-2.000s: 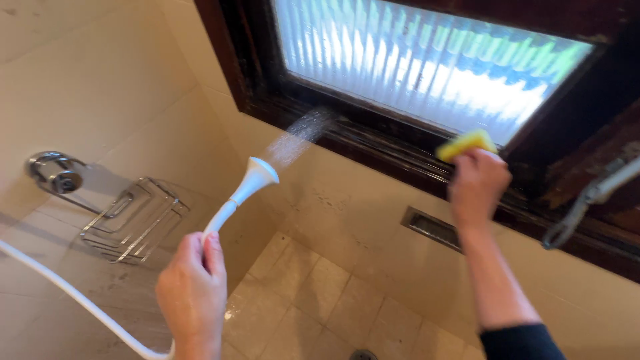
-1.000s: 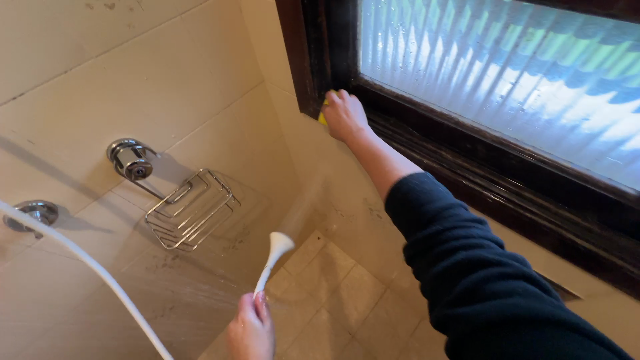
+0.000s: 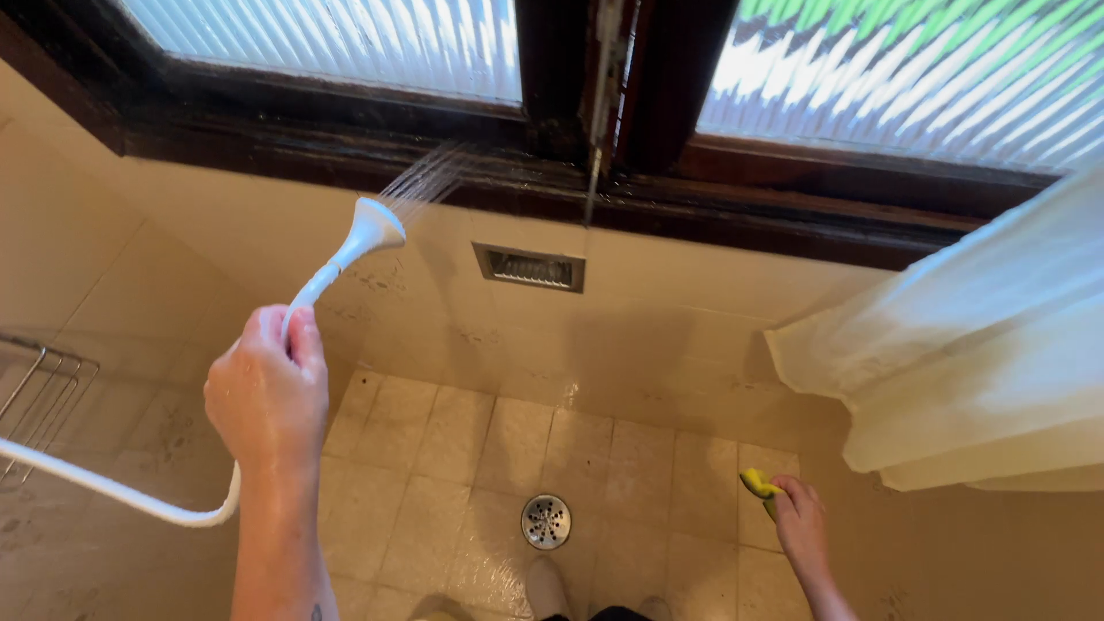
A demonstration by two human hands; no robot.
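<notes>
My left hand (image 3: pixel 274 379) grips the hose just below a white hand shower head (image 3: pixel 377 226). Water sprays from the head up and to the right onto the dark wooden window frame (image 3: pixel 345 164). Low on the right, my right hand (image 3: pixel 804 517) pinches a yellow sponge with a darker side (image 3: pixel 759 483), away from the window and above the tiled floor in view. The white hose (image 3: pixel 121 496) loops from my left hand out to the left edge.
A metal wall vent (image 3: pixel 530 267) sits below the window of ribbed glass (image 3: pixel 345 43). The white shower curtain (image 3: pixel 975 345) hangs at the right. A wire soap rack (image 3: pixel 43 397) is on the left wall. A round floor drain (image 3: pixel 546 522) lies in the tiles by my feet.
My right hand has left the window frame's lower left corner with the sponge and is now low at the right. My left hand has raised the shower head, its spray now on the frame. The view has shifted right.
</notes>
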